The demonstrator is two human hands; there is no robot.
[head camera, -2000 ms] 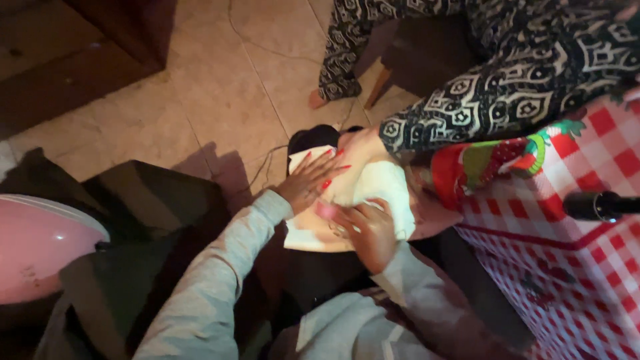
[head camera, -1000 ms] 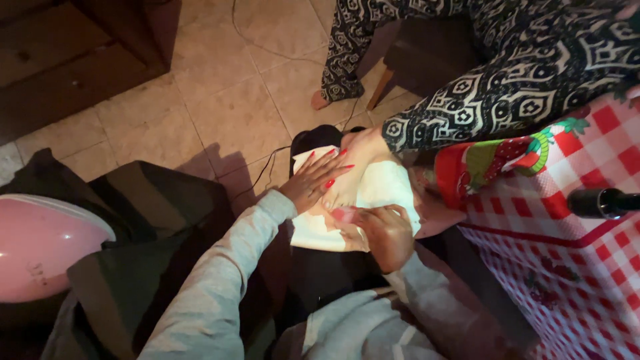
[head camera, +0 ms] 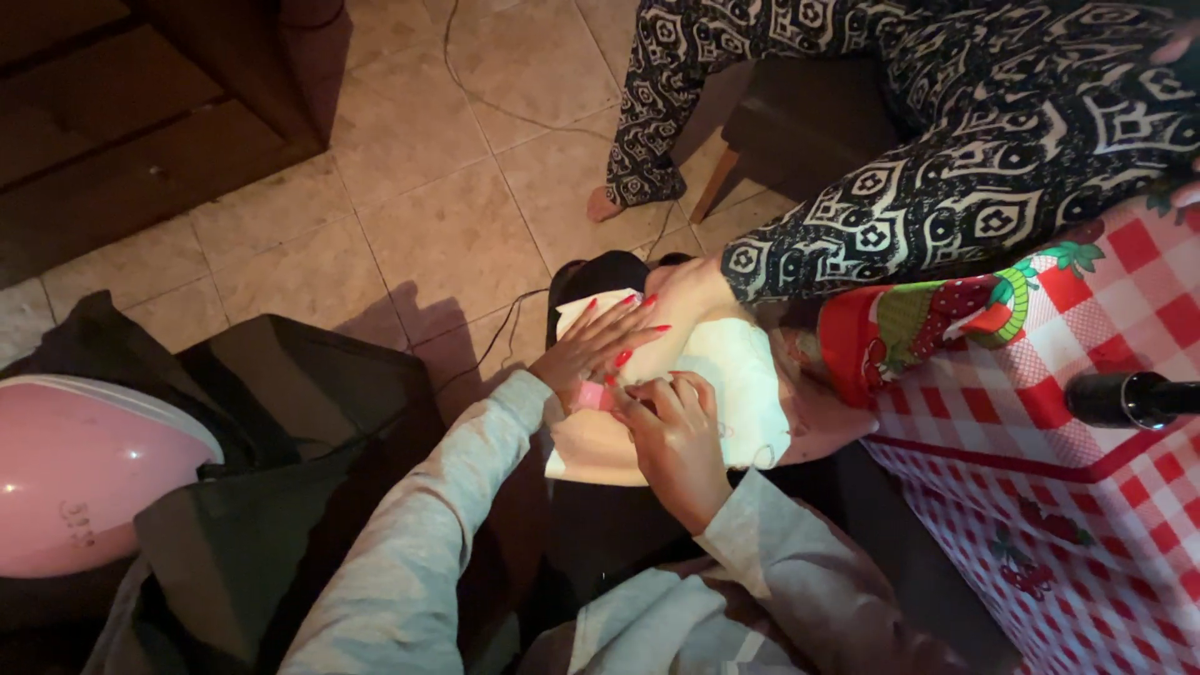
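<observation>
Another person's bare foot (head camera: 689, 309) rests on a white cloth (head camera: 750, 398) over my lap. My left hand (head camera: 595, 347), with long red nails, lies spread across the toe end of the foot and the cloth, its fingers apart. Just below it my right hand (head camera: 677, 436) pinches a small pink block (head camera: 591, 396), perhaps a nail buffer, close to the toes. The toes themselves are mostly hidden by my hands.
A table with a red-and-white checked cloth (head camera: 1022, 394) stands at the right, a black bottle (head camera: 1116, 400) on it. The other person's patterned trouser leg (head camera: 872, 225) comes from the upper right. A pink basin (head camera: 94, 478) is at the left, a dark wooden drawer unit (head camera: 141, 141) beyond. Thin cables cross the tiled floor.
My right hand has shifted slightly with the pink block, which now shows more plainly beside my left hand. My left hand stays on the foot.
</observation>
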